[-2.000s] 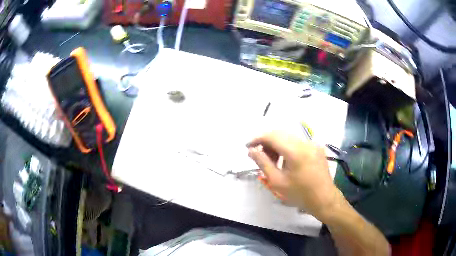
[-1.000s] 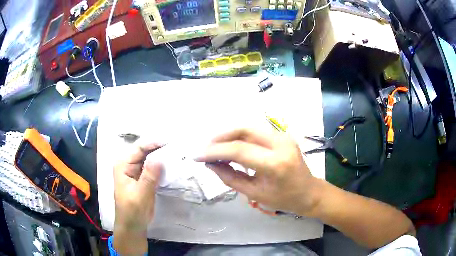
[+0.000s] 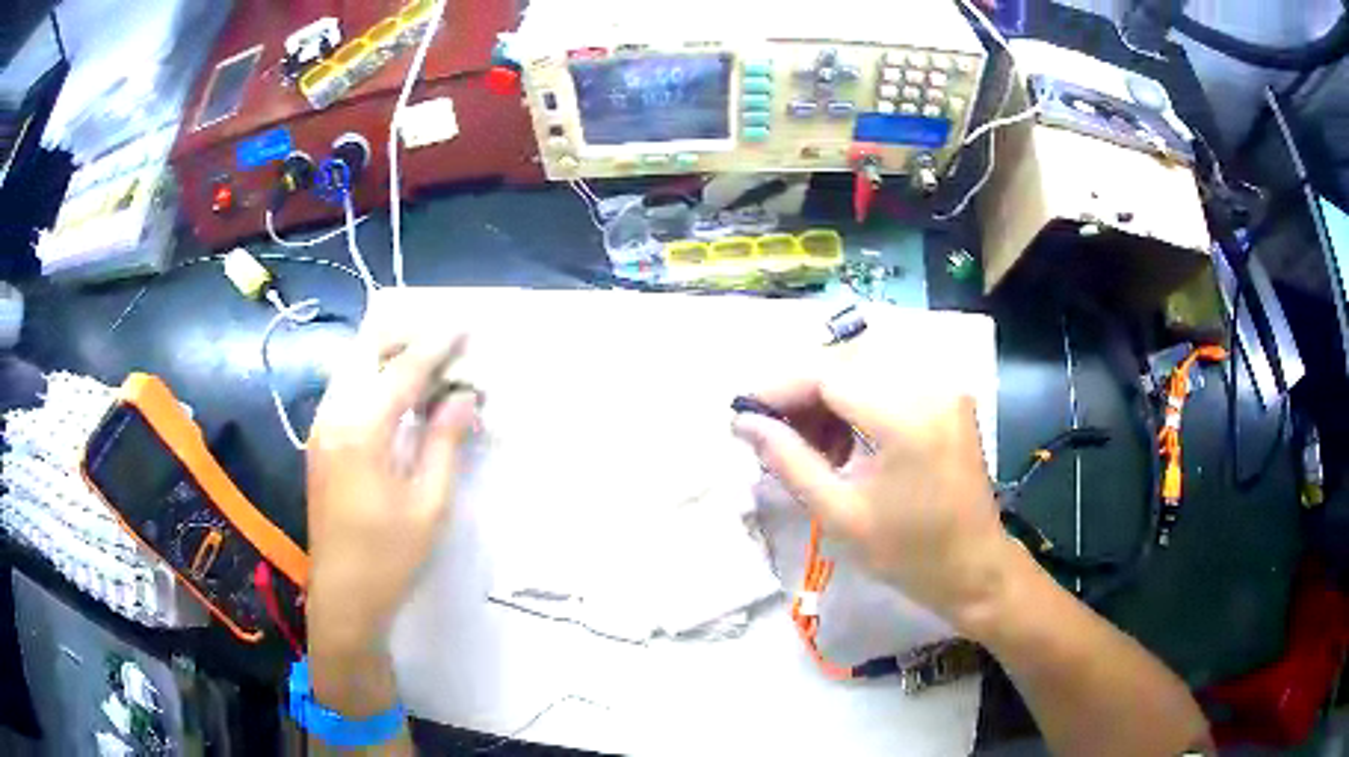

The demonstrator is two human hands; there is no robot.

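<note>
My left hand (image 3: 370, 488) is over the left part of the white sheet (image 3: 592, 333), thumb and fingertips around a small greyish metallic object (image 3: 451, 392). My right hand (image 3: 903, 488) is right of the middle, its fingers closed on a small black piece (image 3: 755, 407), which looks like a plug end. An orange cable (image 3: 809, 599) comes out below this hand and runs to a small tester-like module (image 3: 940, 669) at the sheet's lower right. Crumpled white tissue or bag (image 3: 636, 555) lies between the hands.
An orange-edged multimeter (image 3: 193, 510) lies at left beside white chargers (image 3: 67, 459). Pliers (image 3: 1036, 473) lie partly behind my right hand. A small cylinder (image 3: 846, 323) is at the sheet's top edge. A cream instrument (image 3: 762, 89) and red unit (image 3: 370, 141) stand behind.
My hands have moved apart, away from the crumpled white material. My left hand has taken hold of the metallic object. The orange cable and module now show below my right hand. The view has shifted.
</note>
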